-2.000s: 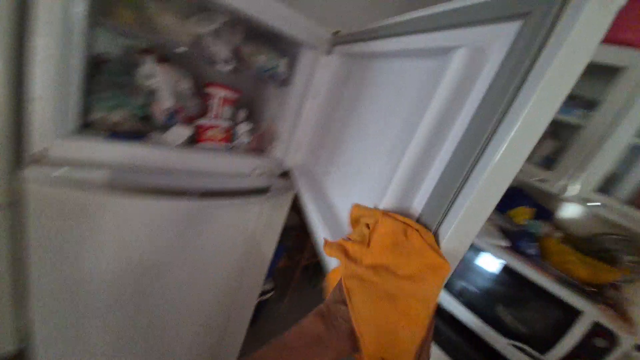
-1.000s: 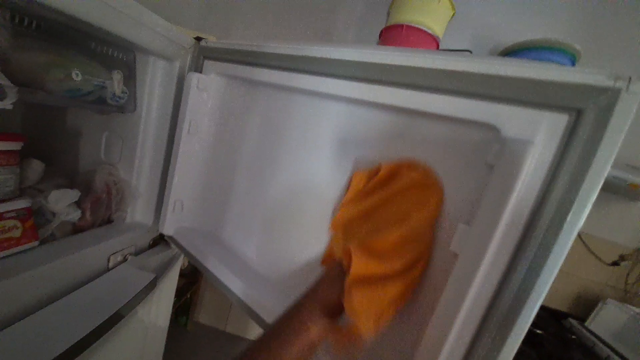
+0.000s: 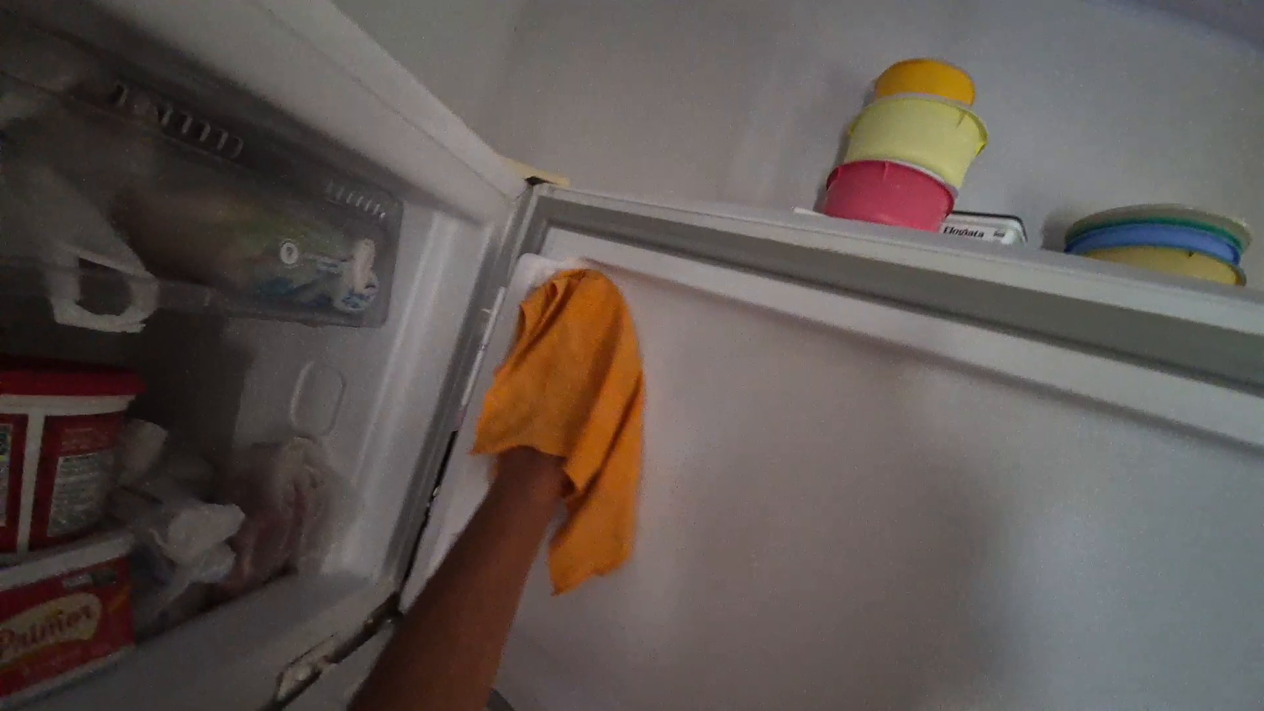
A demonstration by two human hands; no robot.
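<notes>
An orange cloth (image 3: 578, 395) is draped over my left hand (image 3: 530, 472), which presses it against the inner panel of the open freezer door (image 3: 810, 494). The cloth lies near the panel's upper corner on the hinge side, and its loose end hangs down to the right of the wrist. My fingers are hidden beneath the fabric; the wrist and forearm show below it. My right hand is out of view.
At left, the open freezer compartment (image 3: 370, 474) holds a red and white tub (image 3: 74, 459), a red box (image 3: 64, 622) and plastic bags (image 3: 183, 523). Stacked coloured bowls (image 3: 913, 143) and nested containers (image 3: 1160, 242) appear above the door's top edge.
My left hand has moved the orange cloth across the door's inner panel from the right part to the upper hinge-side corner. The view has shifted strongly.
</notes>
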